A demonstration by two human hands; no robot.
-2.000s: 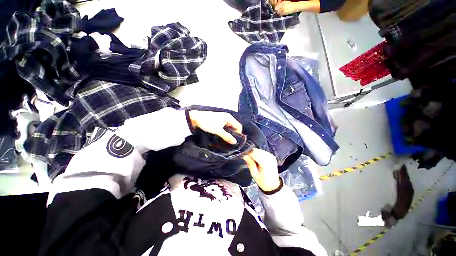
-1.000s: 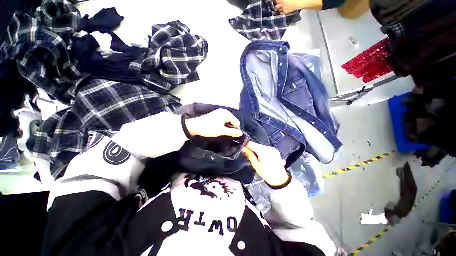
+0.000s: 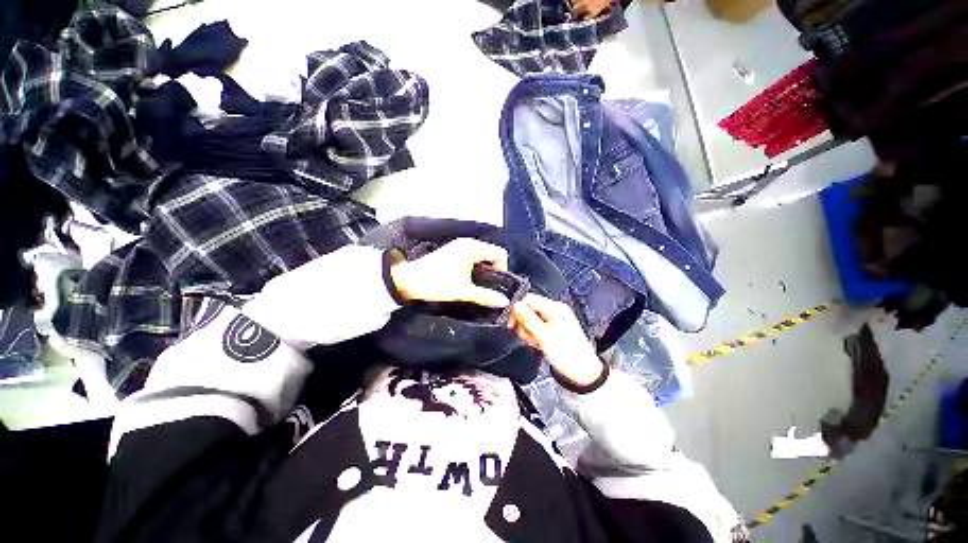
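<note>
A dark blue denim garment (image 3: 456, 345) lies bunched at the table's near edge, against my jacket front. My left hand (image 3: 451, 274) grips a thick folded dark edge of it from the left. My right hand (image 3: 549, 334) is just to the right, its fingertips pinching the same edge close to my left fingers. Whether a thread or small tool is between the fingertips cannot be told. A mid-blue denim jacket (image 3: 621, 202) lies open to the right, its pale inside and button row showing.
Black-and-white plaid shirts (image 3: 239, 228) lie crumpled at left on the white table (image 3: 451, 127). Clear plastic (image 3: 650, 366) lies under the jacket. Another person's hand (image 3: 586, 9) touches plaid cloth at the top. A blue bin (image 3: 849, 239) and yellow-black tape (image 3: 759, 336) are on the right.
My hands stay together at the edge. My left fingers now show more of the folded band, and my right hand has shifted slightly. The other person's hand has moved mostly out of view.
</note>
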